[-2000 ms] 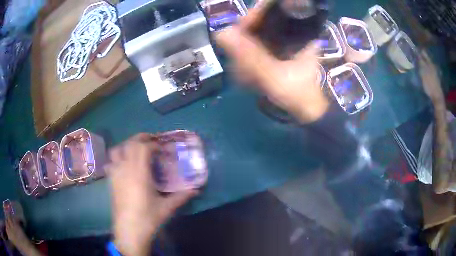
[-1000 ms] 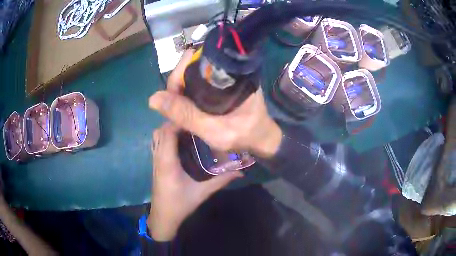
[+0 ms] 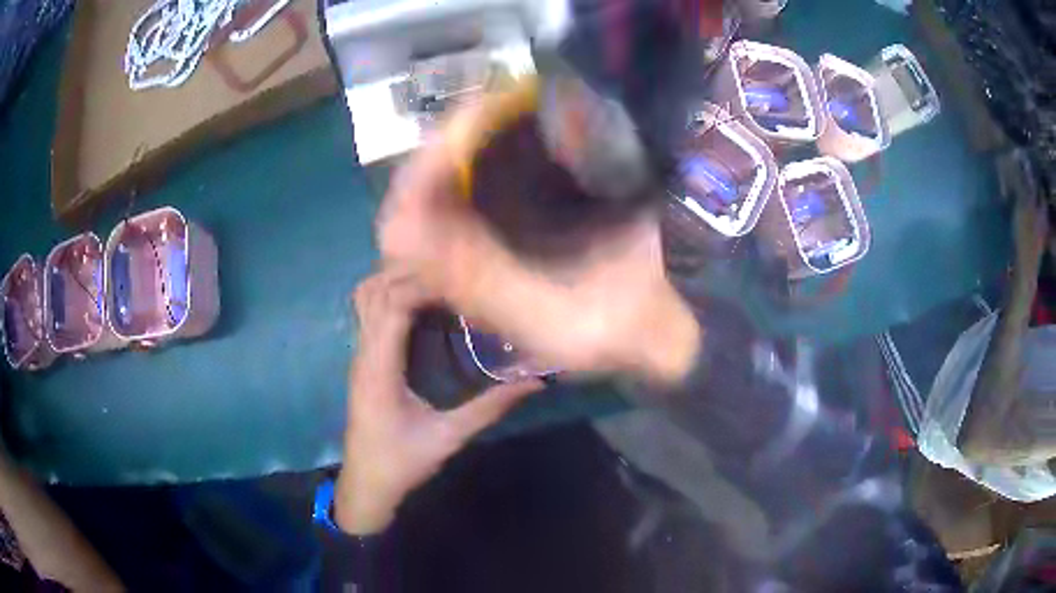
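My right hand (image 3: 556,301) is wrapped around the electric screwdriver (image 3: 544,174), a thick dark cylinder with a yellow-orange band, blurred. It is above a pink housing (image 3: 498,357) near the front edge of the mat. My left hand (image 3: 405,382) curves around the left and near side of this housing, thumb and fingers apart around it. My right hand and the tool cover most of the housing; only its near left rim shows. The screwdriver's bit is hidden.
Three pink housings (image 3: 148,276) stand in a row at left. Several framed housings (image 3: 822,214) stand at right. The screw feeder (image 3: 400,87) is ahead, beside the cardboard tray (image 3: 87,145) of white frames (image 3: 174,46). A person's arm (image 3: 58,527) shows at lower left, a plastic bag (image 3: 984,405) at right.
My left hand has moved from farther left with the housing, which is now under the screwdriver. In the last second my right hand and the tool shifted slightly right and are more blurred.
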